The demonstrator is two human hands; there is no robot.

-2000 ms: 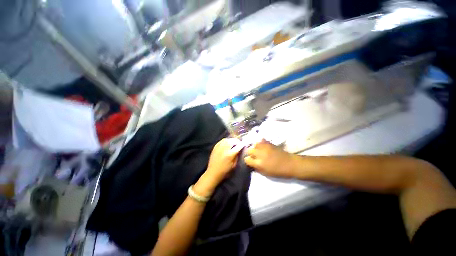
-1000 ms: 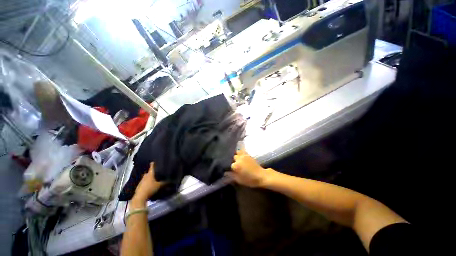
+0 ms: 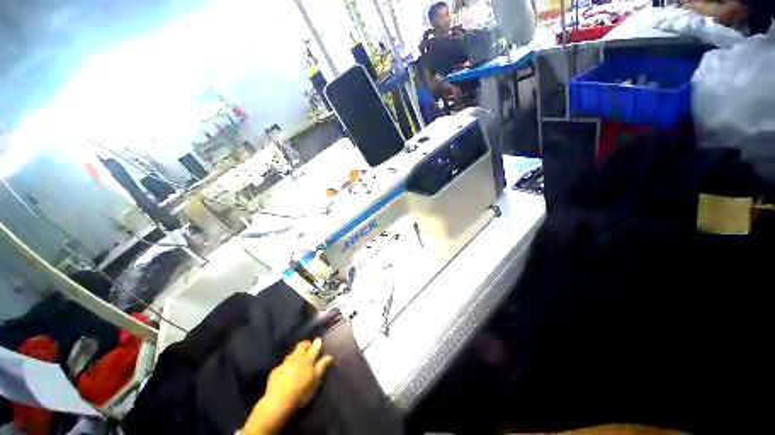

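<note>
The black garment (image 3: 229,357) lies on the table left of and below the needle, with a greyer strip (image 3: 353,374) along its right side. The white sewing machine (image 3: 442,221) has a blue stripe and "JACK" lettering; its needle and presser foot (image 3: 333,289) are at the garment's upper edge. My left hand (image 3: 293,382) rests on the garment just below the needle, fingers pointing up; whether it pinches cloth is unclear. My right hand is not seen; only a skin-coloured strip shows at the bottom edge.
A dark heap (image 3: 646,314) with a tan patch (image 3: 724,214) fills the right. Behind are a blue bin (image 3: 633,98), a white plastic bag (image 3: 738,102) and a seated person (image 3: 446,55). A small metal tool (image 3: 388,307) lies on the bed. A white sheet (image 3: 38,378) hangs at left.
The view has swung right, bringing in the dark heap and blue bin. My left hand has moved from the garment's left side to near the needle. My right hand has left the garment's edge.
</note>
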